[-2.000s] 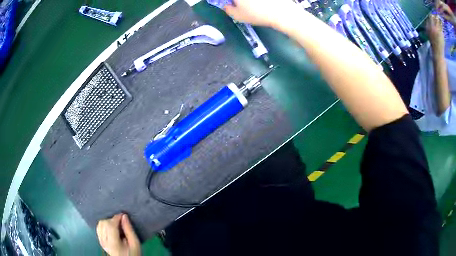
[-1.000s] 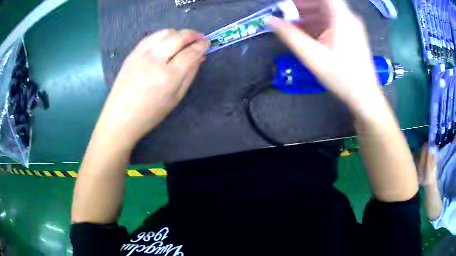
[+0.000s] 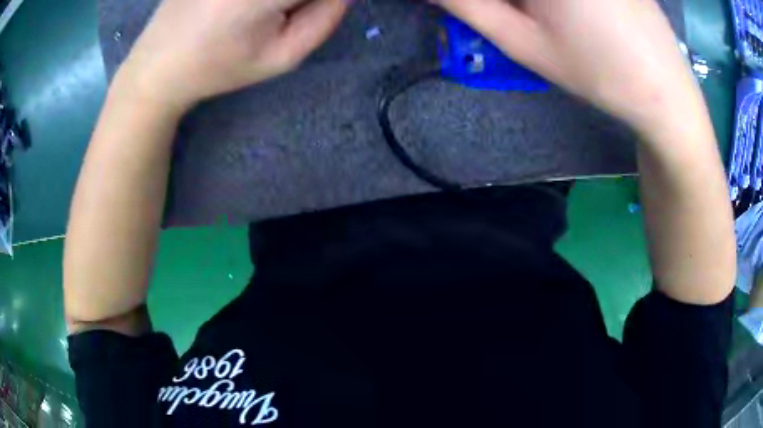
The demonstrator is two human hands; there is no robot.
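Observation:
My left hand (image 3: 243,42) and my right hand (image 3: 577,50) are at the top edge of the picture, cut off at the fingers. What they hold, if anything, is out of the picture. The blue electric screwdriver (image 3: 489,63) lies on the dark grey work mat (image 3: 293,159), partly hidden under my right hand. Its black cord (image 3: 393,134) loops over the mat to the front edge.
At the far left edge are dark small parts (image 3: 12,134), cut off by the picture. Rows of pale handle units (image 3: 746,138) stand at the right edge. Below them a bit of a coworker's light sleeve (image 3: 753,326) shows.
The view has tipped down, so both hands and the screwdriver sit higher in the picture. The open housing with its green board, held between the hands a second ago, is out of view.

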